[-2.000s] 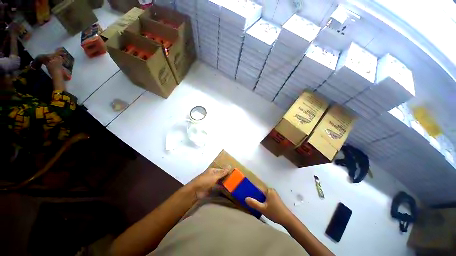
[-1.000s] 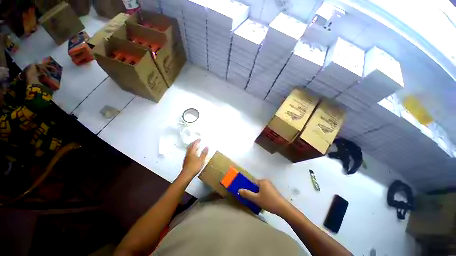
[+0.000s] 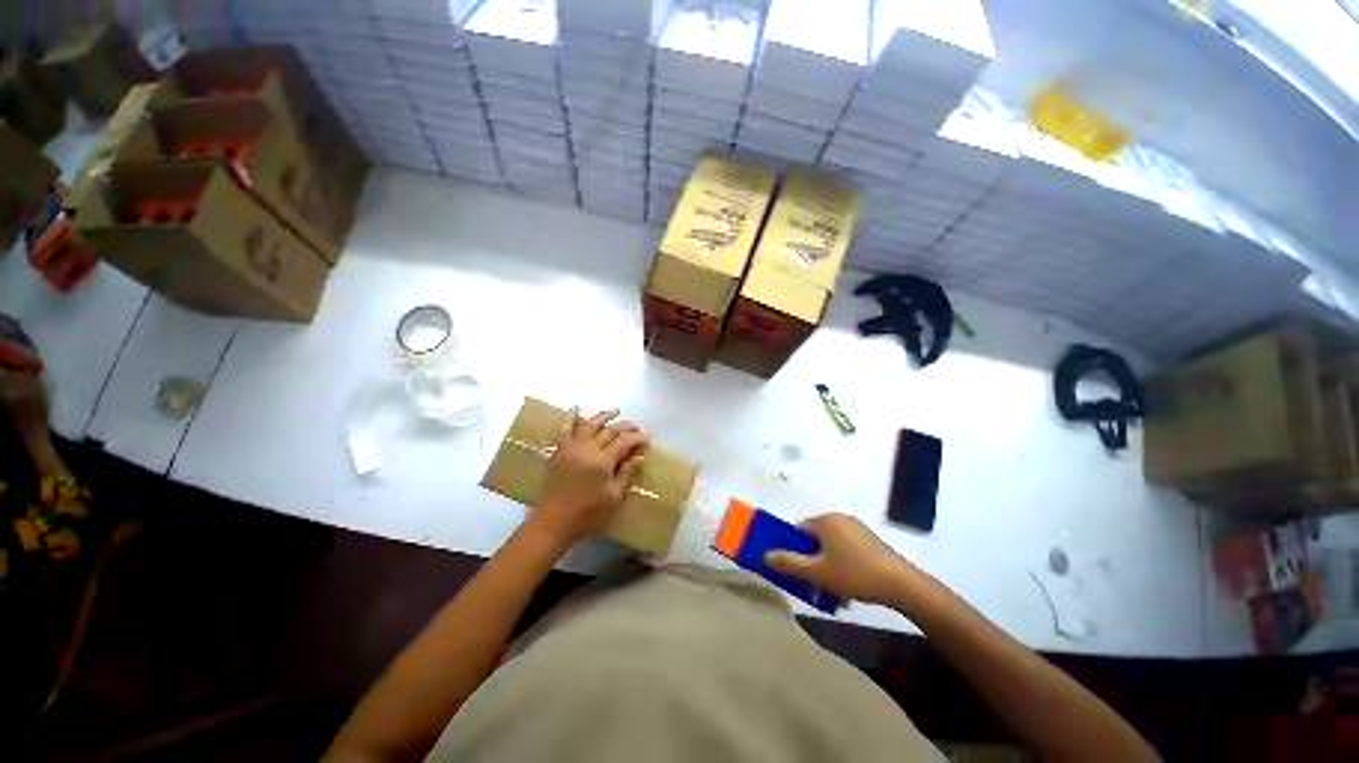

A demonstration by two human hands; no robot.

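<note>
A small brown inner carton (image 3: 656,514) lies on the white table close in front of me, with a light strip along its top seam. My left hand (image 3: 593,474) lies on top of the carton, fingers bent and close together, pressing on it. My right hand (image 3: 857,561) holds the blue tape gun with an orange front (image 3: 778,555) just right of the carton. A clear glossy patch shows between the carton's right end and the tape gun; I cannot tell if it is tape joining them.
Two cartons (image 3: 718,224) stand at the back before stacked white boxes (image 3: 507,112). Open cartons (image 3: 268,246) stand left. A spare tape roll (image 3: 423,330) and clear film (image 3: 443,394) lie left of centre. A phone (image 3: 915,480), yellow-green stick (image 3: 835,409) and black straps (image 3: 906,313) lie right.
The view has turned right. My left hand has come down onto the carton. My right hand has moved the tape gun off the carton to its right side.
</note>
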